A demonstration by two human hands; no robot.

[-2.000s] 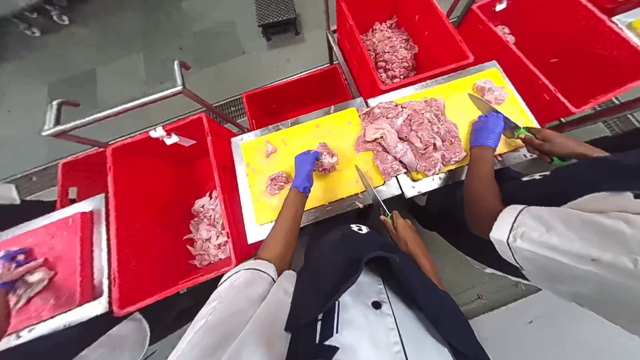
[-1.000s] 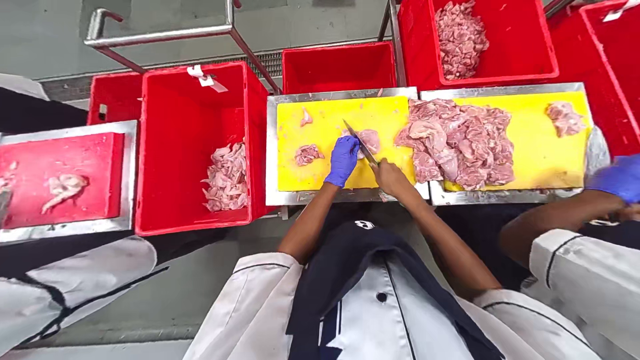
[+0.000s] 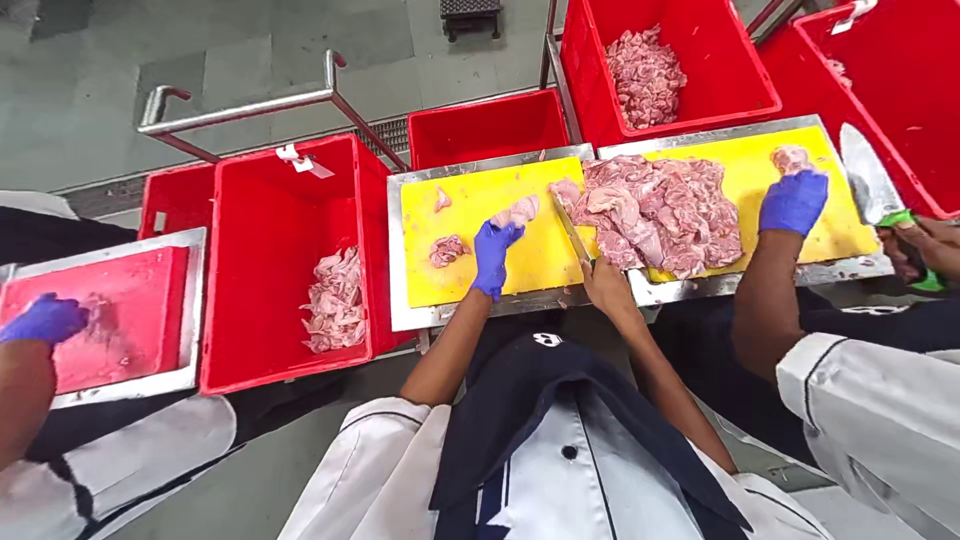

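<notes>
My left hand [image 3: 495, 253], in a blue glove, grips a piece of raw meat [image 3: 517, 211] above the yellow cutting board [image 3: 480, 281]. Bare, my right hand [image 3: 609, 283] holds a knife [image 3: 574, 231] by its handle at the board's right side. The blade points away from me, its tip by a piece of meat [image 3: 566, 192] at the edge of a large pile of raw meat [image 3: 660, 214]. A small heap of trimmings [image 3: 448, 250] and a pale scrap [image 3: 442, 199] lie on the left part of the board.
A red crate [image 3: 285, 247] with pale trimmings [image 3: 335, 300] stands at left, another red crate [image 3: 487, 127] behind the board. A crate of cut meat [image 3: 646, 75] is at back right. Co-workers flank me; the right one holds a large knife [image 3: 870, 176]. A metal rail [image 3: 247, 111] stands behind.
My right hand and the knife have moved right, away from my left hand, where the blade was a second ago. My left hand now holds the meat raised.
</notes>
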